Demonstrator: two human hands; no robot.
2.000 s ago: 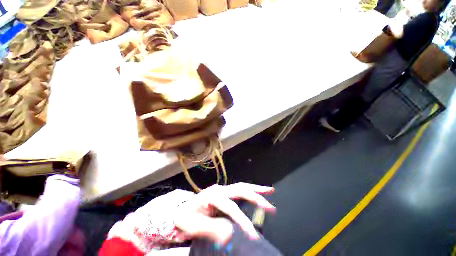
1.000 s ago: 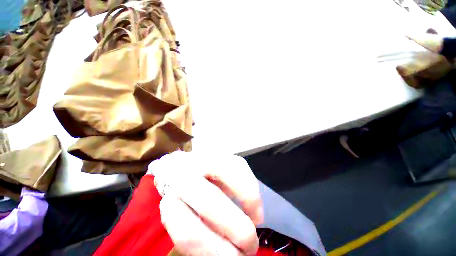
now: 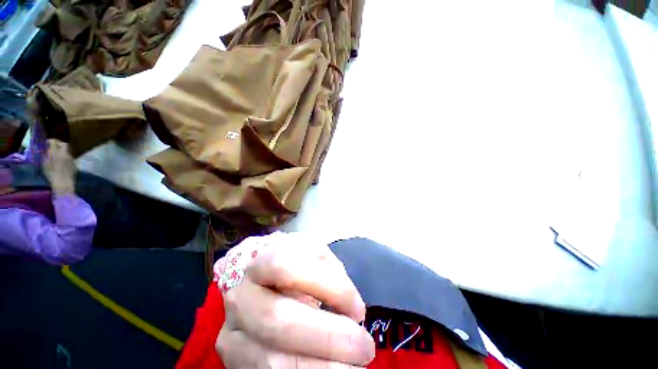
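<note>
My left hand [image 3: 296,306] is bare and held in front of my chest at the bottom centre, below the near table edge. Its fingers are curled inward; whether they hold anything small is hidden. My right hand is not visible. Nearest in front lies a pile of brown handled bags [image 3: 245,108] on the white table [image 3: 447,144]. The bags overlap, their bottom corners facing me, with a small pale tag on the top one. Thin handles show at the pile's far end. My hand does not touch the bags.
At the left, a person in purple sleeves [image 3: 54,227] holds a brown bag [image 3: 94,115] at the table edge. More brown bags [image 3: 130,36] are heaped at the far left. A thin dark-edged flat item [image 3: 575,249] lies at the right.
The view has turned right and closer to the table. The hand has gone from spread fingers to curled fingers near my chest. The person at the left now has a bag raised.
</note>
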